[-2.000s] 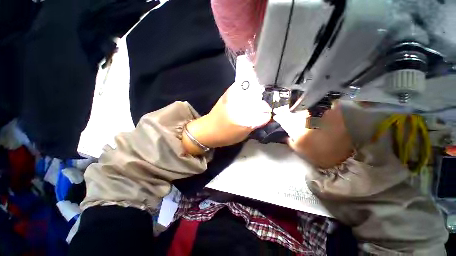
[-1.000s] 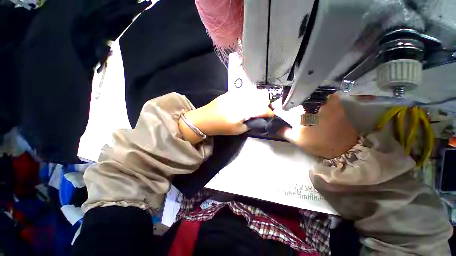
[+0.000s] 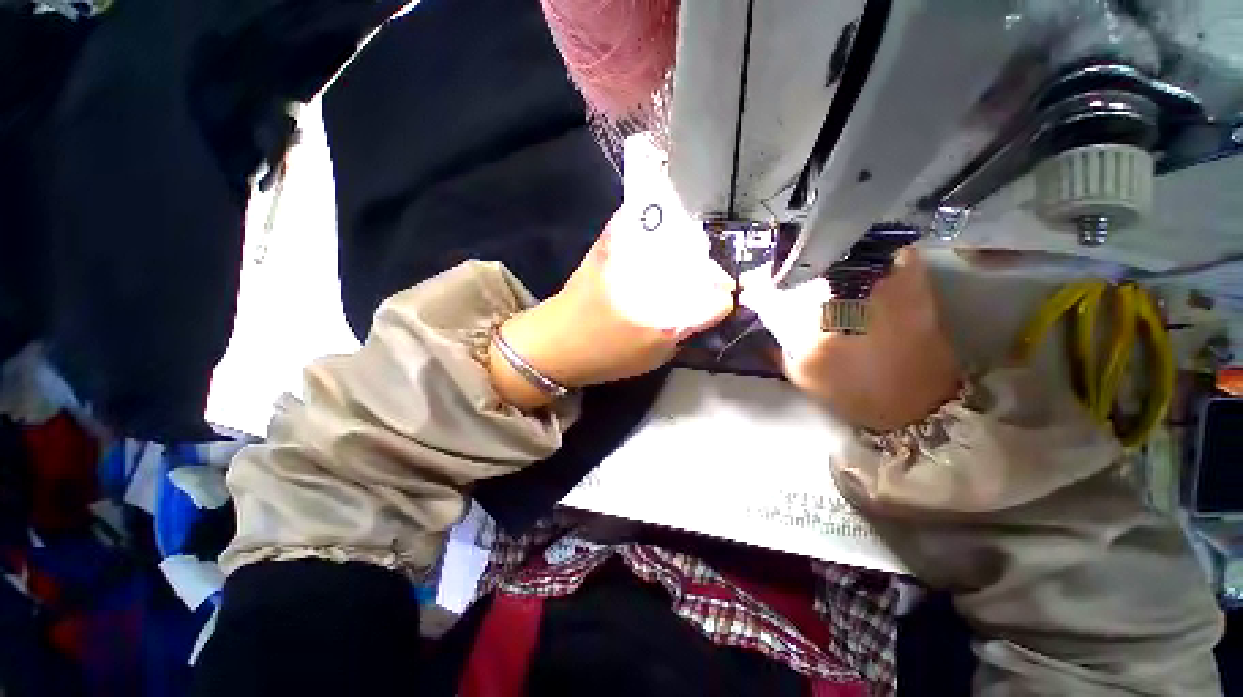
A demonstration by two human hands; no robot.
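A black cut fabric panel (image 3: 464, 164) lies on the white table, runs under my left forearm and reaches the needle area. The sewing machine head (image 3: 941, 123) fills the upper right, with the shiny presser foot (image 3: 744, 245) below it. My left hand (image 3: 627, 306) is on the fabric just left of the presser foot, fingertips washed out by glare. My right hand (image 3: 872, 347) is at the fabric right of the foot, partly behind the machine head. The fingertips of both hands nearly meet. The exact grip is hidden by glare.
Scissors with yellow handles (image 3: 1111, 361) lie right of my right wrist. A dark phone-like rectangle (image 3: 1220, 456) is at the far right. A pink fluffy cover (image 3: 620, 55) hangs left of the head. A heap of black cloth (image 3: 123, 245) is at the left. A ruler scale (image 3: 818, 520) marks the front edge.
Since one second ago my left fingers have shifted slightly, and the dark fold that showed below them is flatter. The camera view has shifted a little. Both hands remain beside the presser foot.
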